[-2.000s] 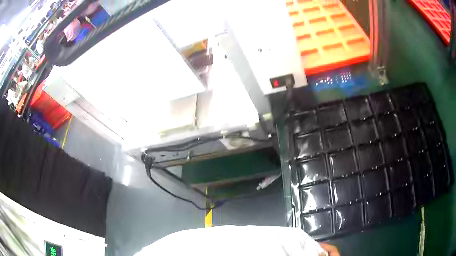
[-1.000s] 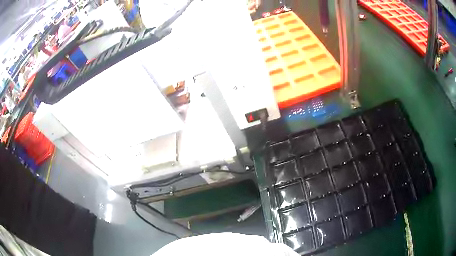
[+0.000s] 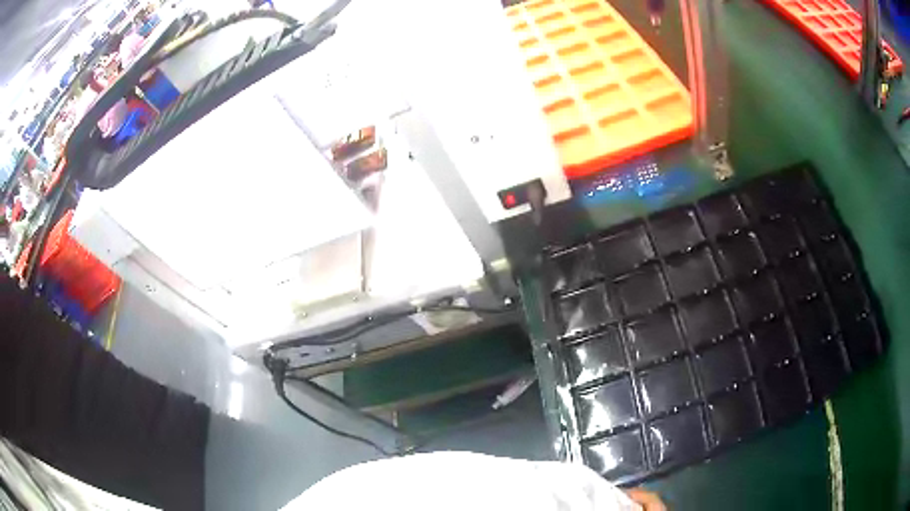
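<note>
A glossy black blister tray (image 3: 713,324) with a grid of square pockets lies on the green bench top at the right; no parts show in its pockets. A small bit of my right hand (image 3: 647,499) shows at the bottom edge, at the end of a white sleeve (image 3: 449,484), just below the tray's near left corner. Most of this hand is cut off by the frame, and its fingers cannot be read. My left hand is not in view.
A large white bench machine (image 3: 239,200) with a red switch and black cables fills the left and middle. An orange gridded tray (image 3: 614,95) stands behind the black tray, beside a metal post (image 3: 710,100). Another orange-red tray (image 3: 818,30) is at the top right. Black cloth (image 3: 90,399) hangs at the left.
The camera view has shifted, so machine and trays sit further left than two seconds ago. The bit of my right hand left the frame and shows again. The black tray stays in its place.
</note>
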